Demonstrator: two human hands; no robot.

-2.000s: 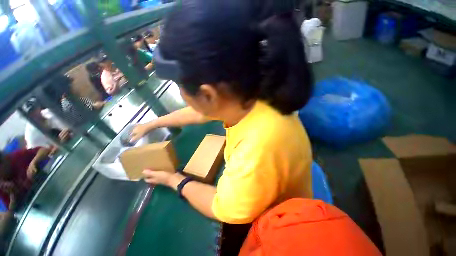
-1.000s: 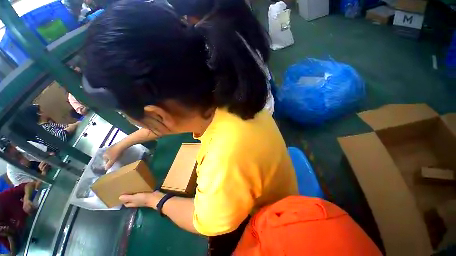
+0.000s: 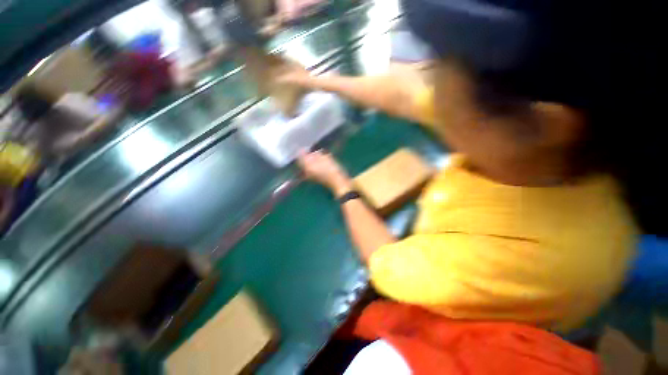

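Neither of my hands can be made out. A blurred, pale brown shape shows at the lower left edge, and I cannot tell what it is. Beside it, an open brown carton point(image 3: 139, 286) with a dark inside is tilted at the belt side of the bench. A closed mailer box point(image 3: 222, 338) lies flat on the green bench at the bottom. Another closed mailer box point(image 3: 394, 178) lies farther up, beside the person in yellow.
A person in a yellow shirt point(image 3: 498, 249) reaches with both arms around a white tray point(image 3: 289, 130), one hand at a blurred brown thing above it. The shiny belt point(image 3: 172, 179) runs along the left. Orange cloth point(image 3: 469, 340) fills the bottom. Blurred people are across the belt.
The view has swung left and down, bringing the open carton and near mailer box into sight. The blue bundle and large floor carton have mostly left view. The neighbour's brown box is no longer in the lower hand.
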